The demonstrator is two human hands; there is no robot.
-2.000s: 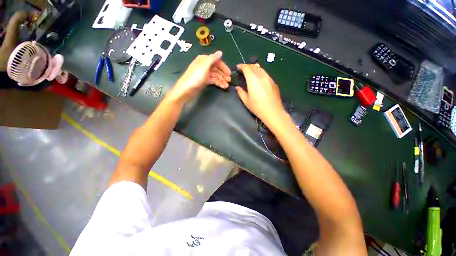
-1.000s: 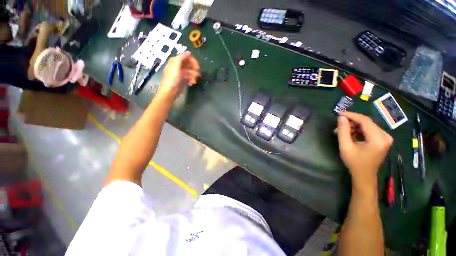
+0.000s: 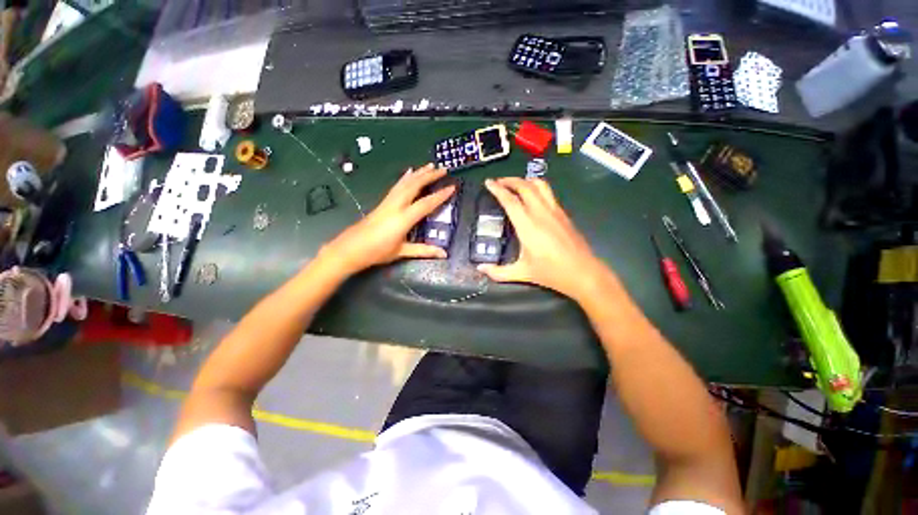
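Back housings, black shells with white labels, lie on the green mat in front of me. My left hand [image 3: 396, 223] is around the left back housing [image 3: 440, 225], with fingertips at its top and thumb near its bottom. My right hand [image 3: 541, 233] is around the right back housing [image 3: 489, 231] in the same way, thumb at its lower edge. The dark area between the two housings is unclear. A pale wire strand [image 3: 445, 300] curves below them. An assembled phone [image 3: 471, 148] with a gold-edged screen lies just above my hands.
A red block [image 3: 533, 137], a battery [image 3: 616, 150], a red-handled screwdriver [image 3: 673, 282] and a green electric screwdriver [image 3: 820, 327] lie right. A thin black frame [image 3: 320, 198], a white punched sheet [image 3: 187, 195] and blue pliers [image 3: 131, 270] lie left. More phones lie on the grey strip behind.
The view has turned to the right. My left hand has come from the mat's left side and my right hand from near the small dark label piece; both are now at the back housings.
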